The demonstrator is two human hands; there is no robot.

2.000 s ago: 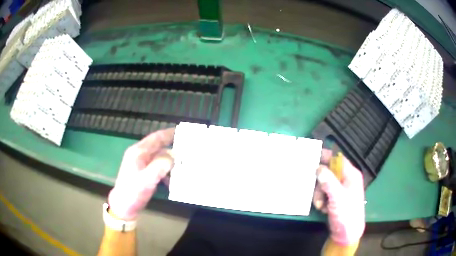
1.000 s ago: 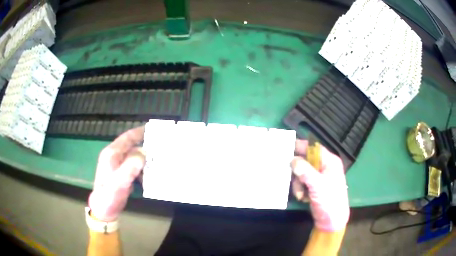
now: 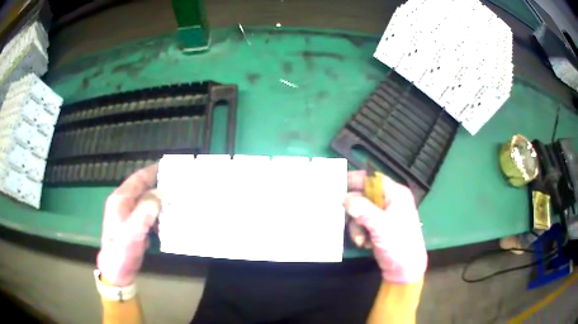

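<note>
A white circuit board panel (image 3: 253,209) is held up flat in front of me, its notched long edge away from me and its face blank with glare. My left hand (image 3: 130,221) grips its left short edge, thumb on top, with a pale band on the wrist. My right hand (image 3: 390,228) grips its right short edge and also holds a small yellow hand tool (image 3: 374,188), partly hidden by the fingers. Both hands look pink, as if thinly gloved.
A slotted board rack (image 3: 139,130) lies at left with a stack of panels (image 3: 28,142). Another slotted rack (image 3: 399,130) at right holds a larger stack (image 3: 450,57). A gold-coloured pot (image 3: 518,160), a yellow block (image 3: 540,210) and a green upright (image 3: 190,25) stand around.
The bench, racks and stacks have shifted left in view, and the held panel and both hands with them. The grip on the panel looks the same.
</note>
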